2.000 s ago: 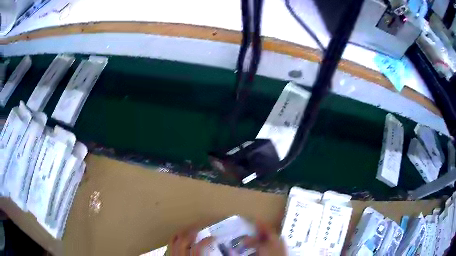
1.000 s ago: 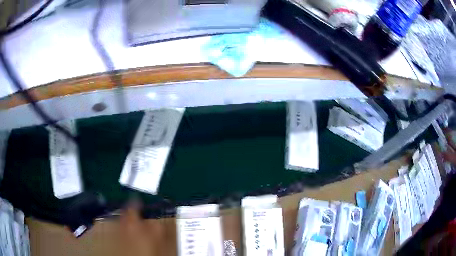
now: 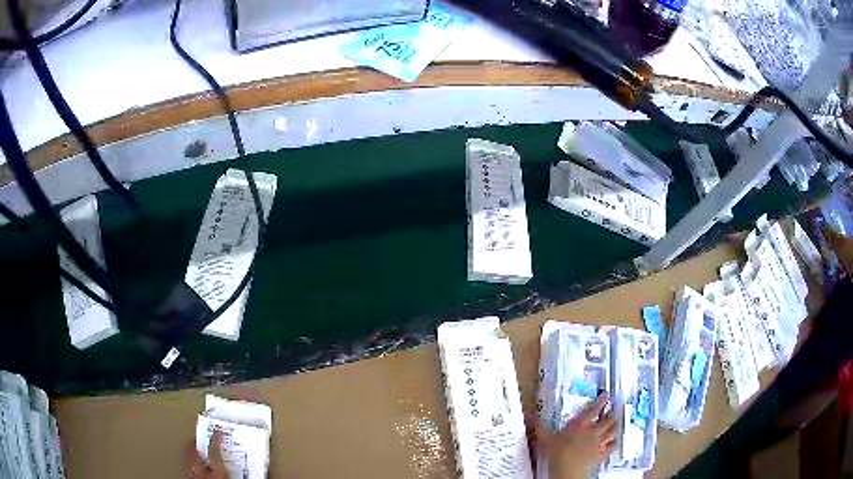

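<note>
My left hand [image 3: 213, 458], bare and cut off by the bottom edge, holds a white carton [image 3: 245, 438] over the brown worktop, thumb on its printed face. My right hand [image 3: 578, 449], bare, spans a clear tray pack [image 3: 561, 360] with a blue patch in it, fingers at its right edge; part of the pack is hidden under the hand. A second clear tray pack [image 3: 643, 351] lies close beside it on the right. Another white carton [image 3: 484, 398] lies on the worktop between my hands.
The green conveyor belt [image 3: 365, 253] carries spaced white cartons [image 3: 498, 215]. More packs and cartons lean in a row [image 3: 767, 299] at right; stacked cartons [image 3: 28, 435] stand at lower left. A black device [image 3: 173, 313] with cables hangs in front. A grey bar [image 3: 725, 210] crosses the belt.
The view has swung right since the oldest frame. One of the two front cartons is now in my left hand. My right hand has come onto the clear packs. Belt cartons appear further left.
</note>
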